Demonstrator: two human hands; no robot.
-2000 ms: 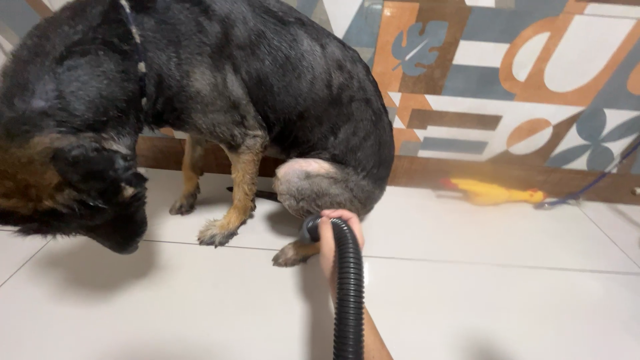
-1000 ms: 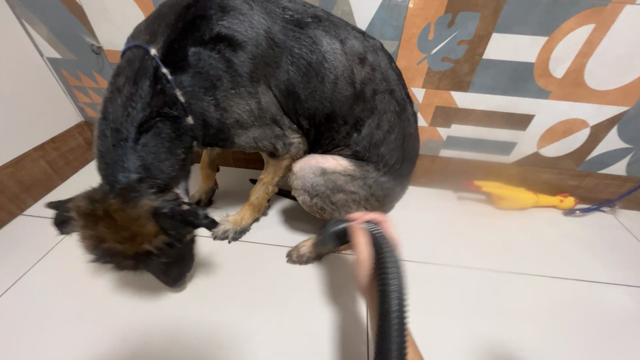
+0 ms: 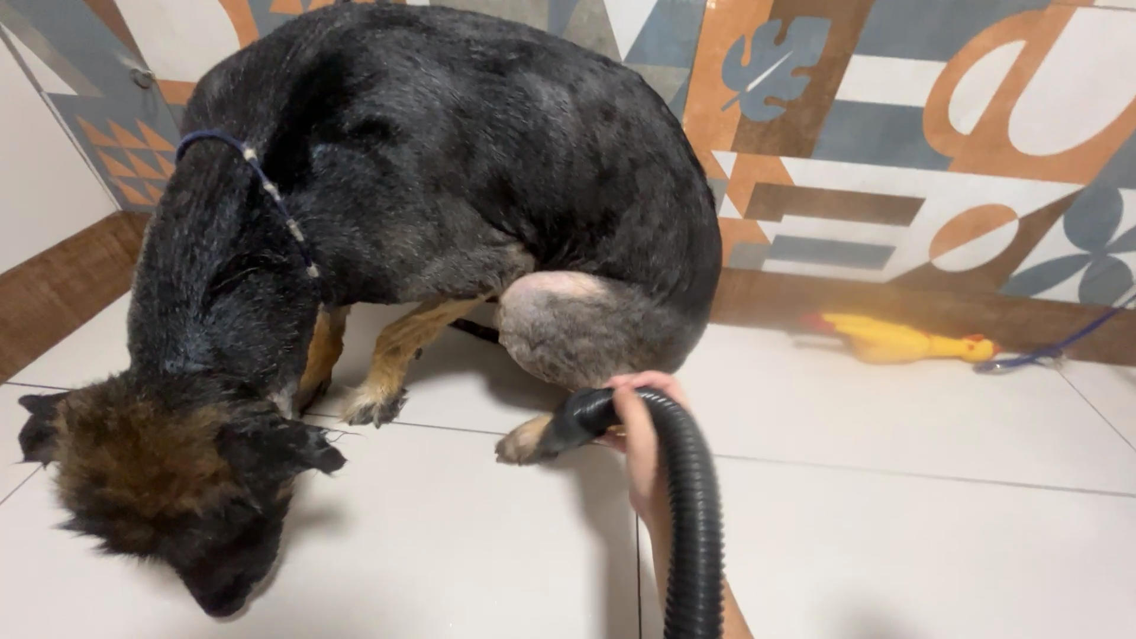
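Note:
My right hand (image 3: 643, 426) is closed around the nozzle end of a black ribbed hose (image 3: 697, 515), which curves over my forearm toward the bottom edge. The black nozzle (image 3: 581, 419) points left, just by the hind paw (image 3: 524, 441) of a black-and-tan dog (image 3: 426, 169). Above the nozzle is the dog's thigh (image 3: 577, 328), with short fur and a pale, pinkish patch. The dog is hunched, its head (image 3: 151, 453) lowered at lower left, and its coat looks damp. A blue cord with pale beads (image 3: 271, 188) lies around its neck. My left hand is not in view.
A yellow rubber chicken toy (image 3: 896, 342) lies on the white tiled floor (image 3: 852, 550) near the wall, beside a blue cord (image 3: 1056, 351). Behind the dog stands a patterned wall (image 3: 870, 133) with a brown baseboard (image 3: 763, 297). A plain white surface (image 3: 44, 169) rises at far left.
The dog's head has turned down, so its crown now faces the camera. The hose nozzle, still in my right hand, has moved from the lower thigh to the hind paw.

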